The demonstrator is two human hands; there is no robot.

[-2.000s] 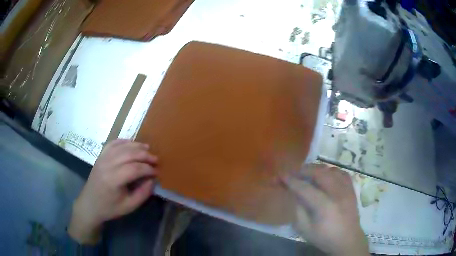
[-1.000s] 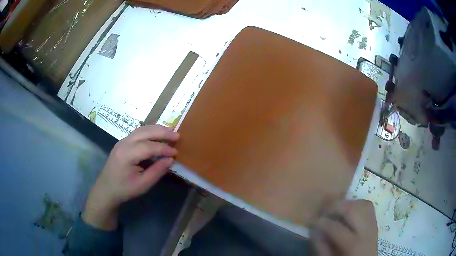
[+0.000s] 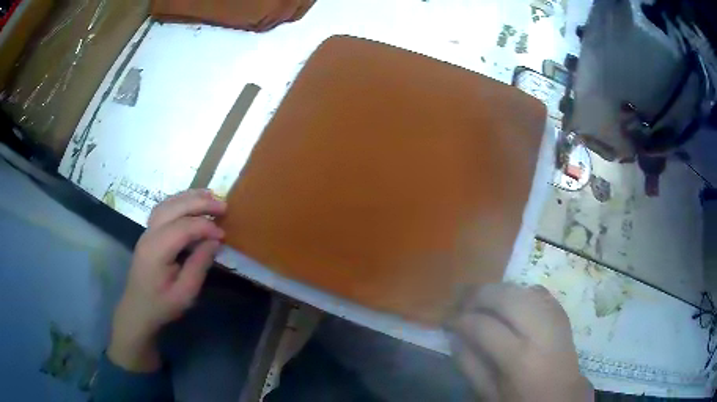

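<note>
A brown panel (image 3: 385,173) with rounded corners lies smooth side up on a white sheet (image 3: 528,224), which shows along its right and near edges. My left hand (image 3: 177,263) holds the panel's near left corner between thumb and fingers. My right hand (image 3: 515,334) is blurred at the near right corner, its fingers on the edge; its exact grip cannot be told. The sewing machine head (image 3: 641,86) stands right of the panel. The needle plate (image 3: 574,169) shows beside the panel's right edge.
Stacked brown panels (image 3: 232,12) lie at the far left. A dark strip (image 3: 226,135) lies left of the panel on the stained white table (image 3: 102,161). A plastic-wrapped cardboard piece (image 3: 71,63) is at the left. A thin dark wire-like thing (image 3: 705,314) is at the right edge.
The view has shifted back and forth. The right hand has moved from over the panel's near right part to its near right corner. The left hand stays at the near left corner.
</note>
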